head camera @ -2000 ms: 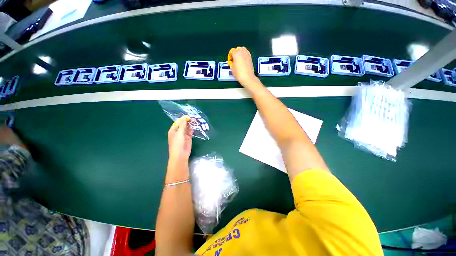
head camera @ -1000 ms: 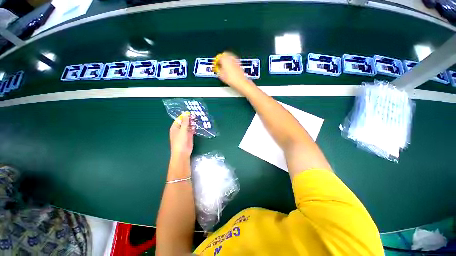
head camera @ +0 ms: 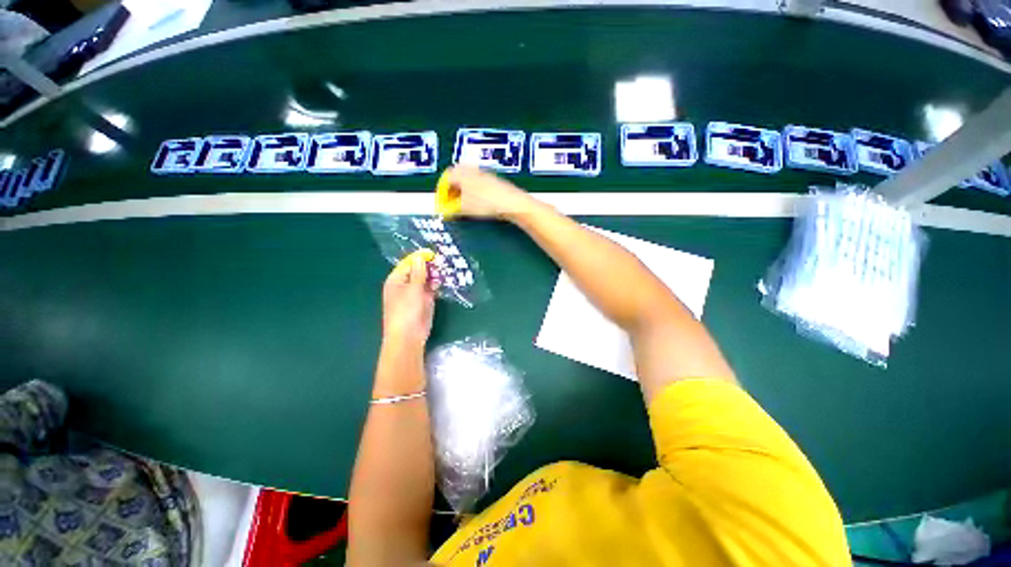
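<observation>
My left hand [head camera: 409, 297] pinches a flat clear plastic bag [head camera: 463, 290] above the near bench. Small white parts [head camera: 451, 246] show in rows on the bag. My right hand [head camera: 479, 194], with yellow finger cots, is at the bag's upper edge, over the white edge strip [head camera: 322, 203]. Whether its fingertips hold a part or touch the bag cannot be told. Flat units [head camera: 565, 154] with pale edges and dark patterns lie in a row on the green conveyor belt [head camera: 488, 78] beyond the strip.
A pile of clear bags [head camera: 475, 410] lies right of my left forearm. A white paper sheet [head camera: 577, 321] lies partly under my right arm. A larger bundle of clear bags with white parts [head camera: 848, 271] is at right, beside a slanted post [head camera: 959, 150]. Another person's patterned clothing [head camera: 89, 498] is at lower left.
My right hand has moved left and nearer, from over the units to the top of the held bag. The units have shifted right. My left hand still holds the bag.
</observation>
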